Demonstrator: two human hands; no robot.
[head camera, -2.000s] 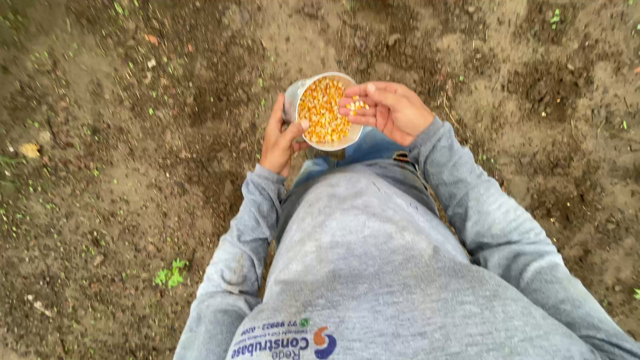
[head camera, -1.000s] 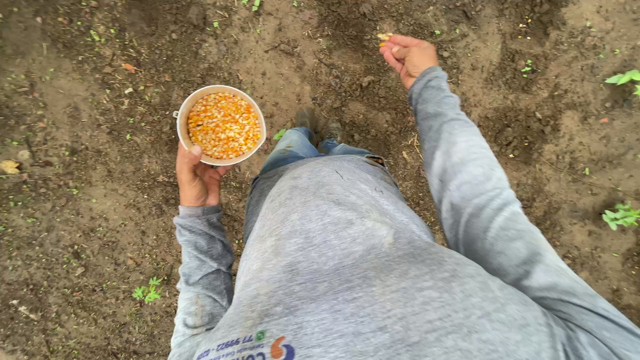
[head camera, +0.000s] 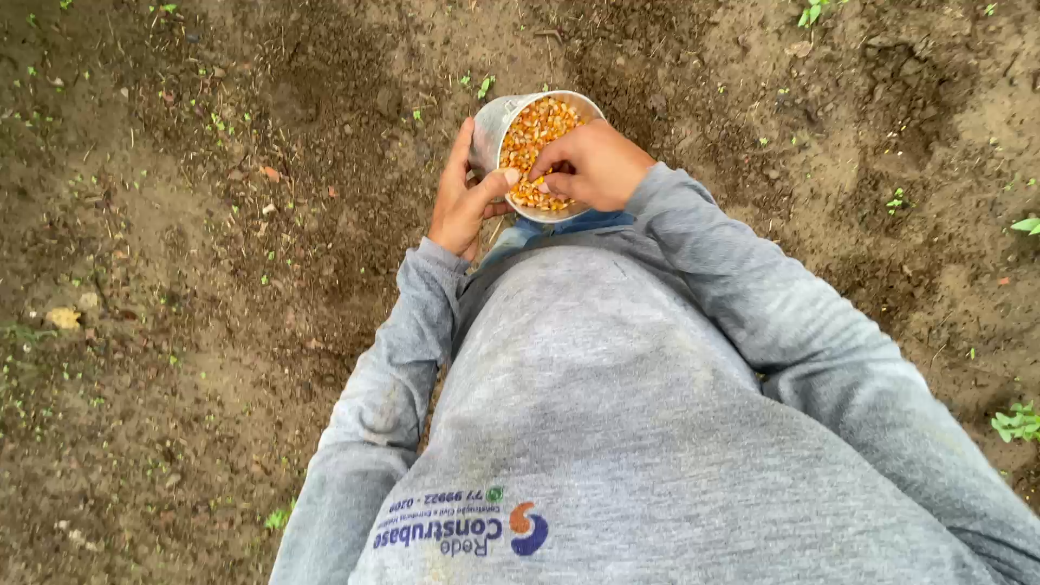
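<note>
My left hand (head camera: 467, 195) grips a round metal container (head camera: 489, 130) by its side, the thumb over the rim. The container is tilted a little and holds many yellow and orange corn kernels (head camera: 536, 130). My right hand (head camera: 597, 166) reaches over the right part of the rim, with its thumb and fingertips down at the kernels. The fingers are curled; whether kernels are pinched between them cannot be told.
Brown bare soil (head camera: 325, 162) with clods and small green seedlings lies all around. A dry yellowish leaf (head camera: 63, 318) is at the left, a leafy green plant (head camera: 1016, 422) at the right edge. My jeans (head camera: 520, 236) show just below the container.
My right hand has come back from out over the soil at the upper right, where it held some kernels, to the container. My left hand and the container have moved right, towards my middle.
</note>
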